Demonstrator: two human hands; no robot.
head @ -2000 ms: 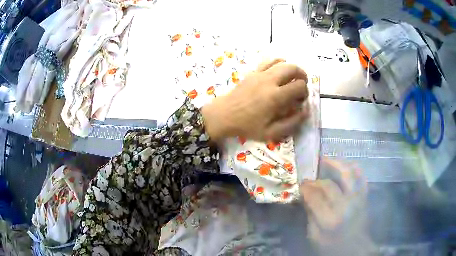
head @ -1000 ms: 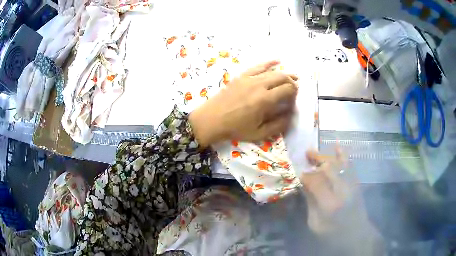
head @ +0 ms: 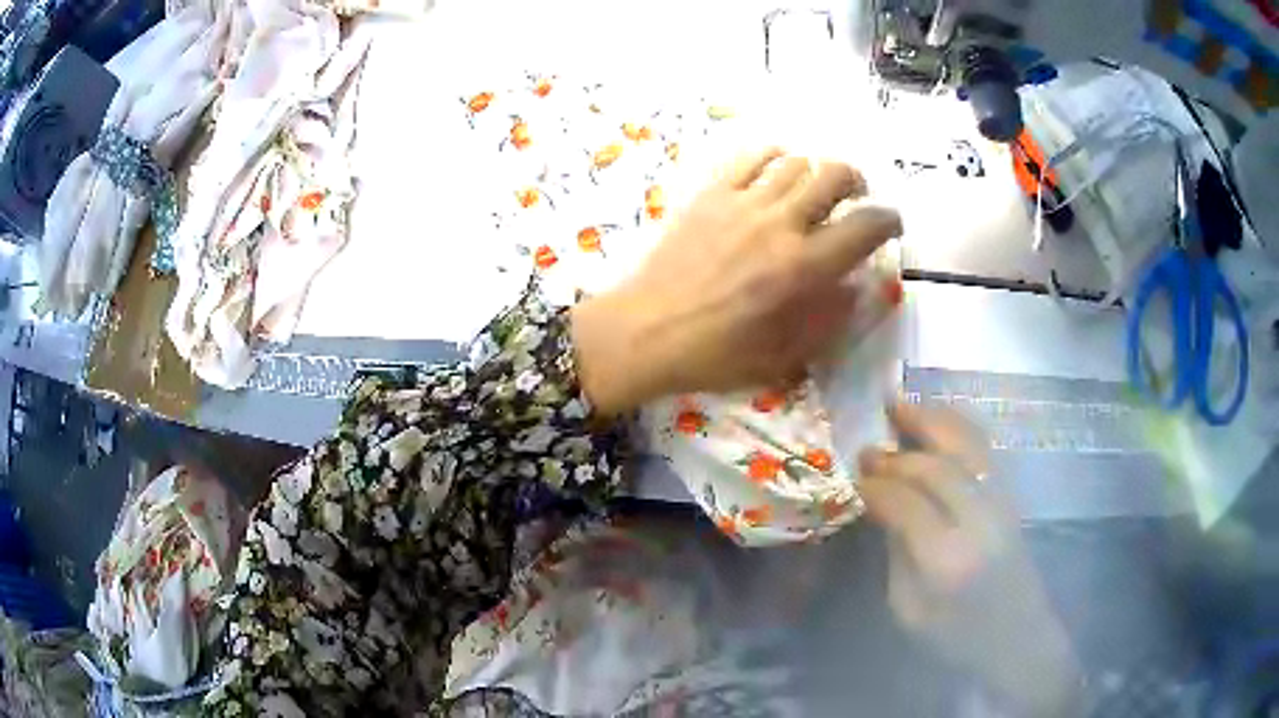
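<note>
A white fabric panel with orange-red flowers (head: 765,456) lies on the table and hangs over its front edge. My left hand (head: 736,288) lies across it, with thumb and index finger pinching its right edge; the other fingertips are partly hidden. My right hand (head: 933,512), hazy and partly blurred, holds the same edge lower down between thumb and fingers. A plain whitish strip of the fabric shows between the hands. More pale floral fabric (head: 589,631) lies below on the lap.
The sewing machine head (head: 933,49) is at the upper right, beside orange-handled snips (head: 1035,168). Blue-handled scissors (head: 1189,337) lie at the right. Pale floral folded pieces (head: 274,197) lie at the table's left. A tied floral bundle (head: 166,575) is at the lower left.
Since one second ago, my left hand has moved slightly right and up, its thumb and index finger now at the panel's edge. My right hand has shifted slightly, and the edge between them has turned.
</note>
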